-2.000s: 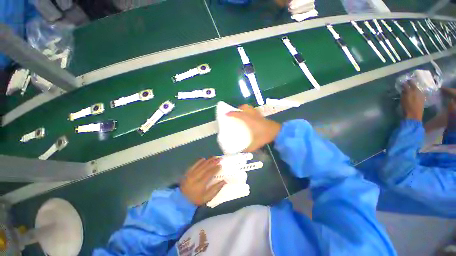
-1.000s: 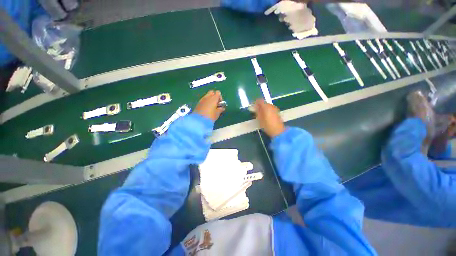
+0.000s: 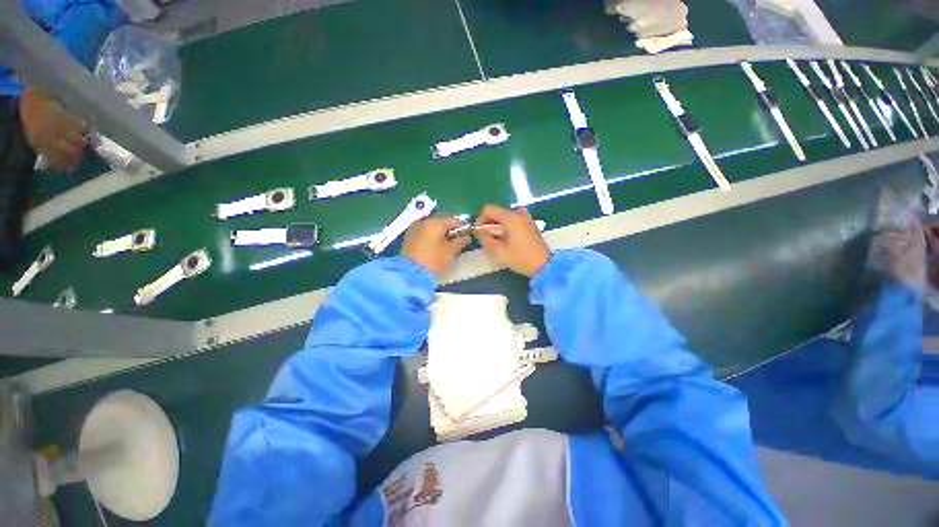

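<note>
My left hand [image 3: 437, 243] and my right hand [image 3: 511, 237] meet over the near rail of the conveyor. My left hand holds a small watch head [image 3: 459, 232], mostly hidden by the fingers. My right hand pinches a white strap piece [image 3: 488, 227] against it; whether they are joined cannot be told. A pile of white straps [image 3: 474, 360] lies on the bench between my forearms. A part-assembled watch [image 3: 402, 224] lies slantwise on the belt just left of my left hand.
The green belt [image 3: 535, 165] carries part-assembled watches [image 3: 353, 184] at left and finished watches [image 3: 588, 151] at right. A white fan [image 3: 129, 453] stands lower left, near a grey post [image 3: 103, 327]. Another worker's gloved hand [image 3: 898, 242] is at right. A far strap pile [image 3: 654, 23] lies opposite.
My hands have come together from apart, with a watch head and a strap piece between them. The strap pile was released earlier and lies on the bench. Belt watches appear further right in view.
</note>
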